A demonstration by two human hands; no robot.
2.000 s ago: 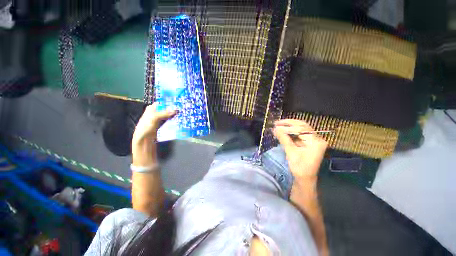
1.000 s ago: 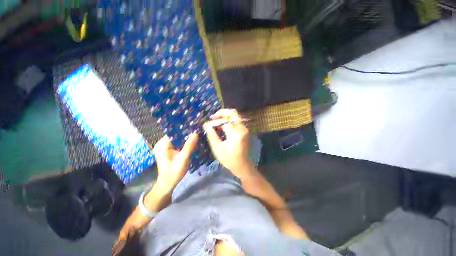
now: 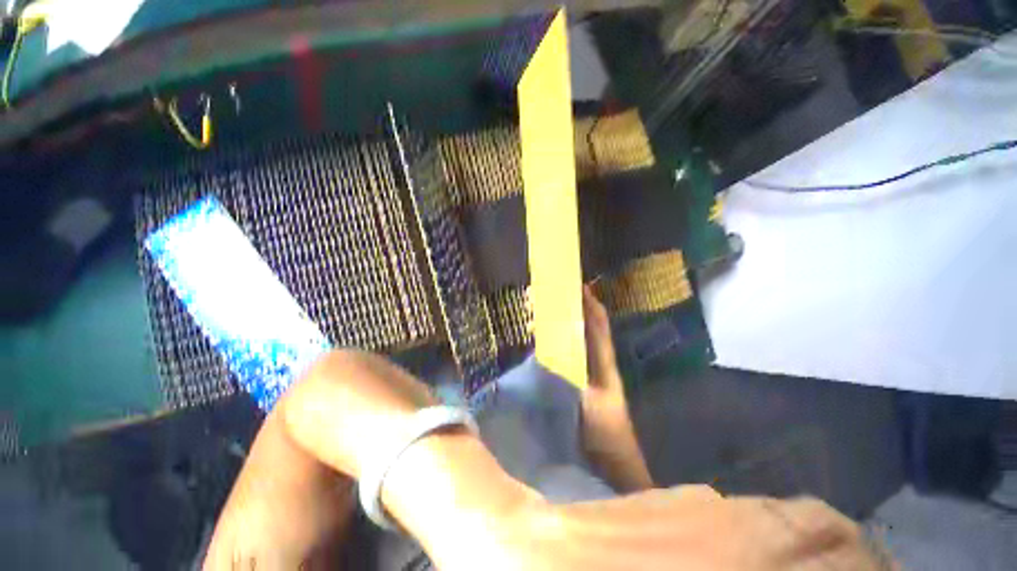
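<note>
A circuit board panel (image 3: 552, 212) stands upright over the rack, its plain yellow back showing. My right hand (image 3: 600, 346) is at the panel's lower right edge and grips it; its fingers are partly hidden behind the panel. My left arm, with a white band, crosses low in front of the camera. My left hand (image 3: 725, 535) is blurred at the bottom right, away from the panel, and partly cut off by the edge. I cannot tell whether it holds anything. A bright blue-white board (image 3: 240, 296) lies aslant on the racked boards at left, its lower end beside my left arm.
Racked boards (image 3: 301, 223) stand in close rows at left. A speckled board (image 3: 441, 234) stands edge-on in the middle. Yellow-tan board rows (image 3: 652, 281) flank a dark band (image 3: 636, 212) at right. A white surface (image 3: 859, 257) with a black cable is at far right.
The panel has gone from its blue face between both hands to its yellow back, further right, in my right hand. My left hand has let go and swung to the lower right.
</note>
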